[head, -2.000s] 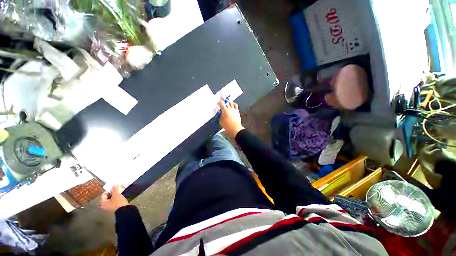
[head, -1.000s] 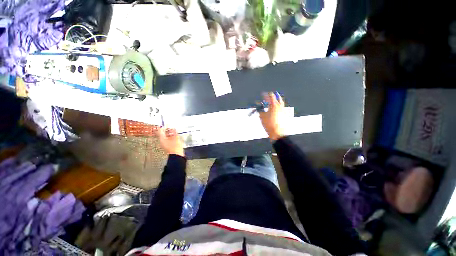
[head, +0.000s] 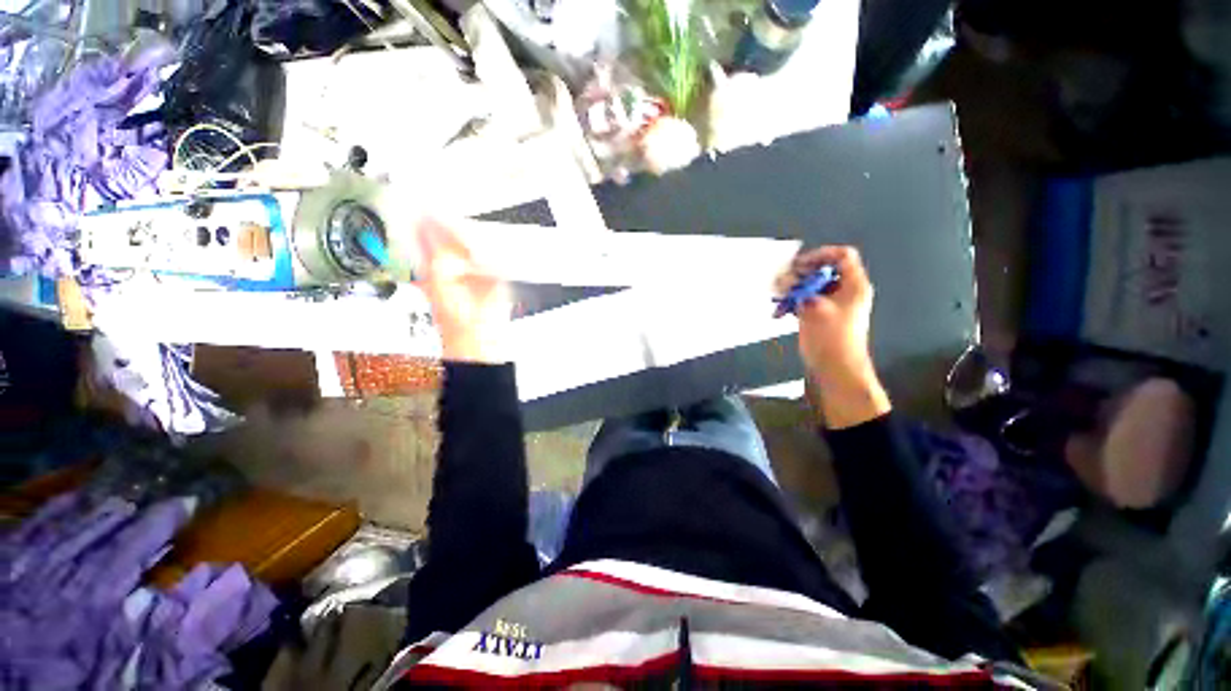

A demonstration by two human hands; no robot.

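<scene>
Two long white strips lie over the dark grey board. The upper white strip runs from my left hand to my right hand, and its left part looks lifted. The lower white strip lies slanted on the board, and the two meet near my right hand. My left hand is blurred and grips the left end of the upper strip. My right hand holds a blue marker pen at the strips' right ends. Its fingertips partly hide those ends.
A blue-and-white machine stands left of the board. Pale strips and bagged green leaves lie at the far edge. Purple cut pieces are heaped at lower left. A white box and a pinkish round seat are at right.
My left hand has moved up from the board's near edge with the upper strip's left end. My right hand has moved right with the pen. The strips now spread apart towards the left.
</scene>
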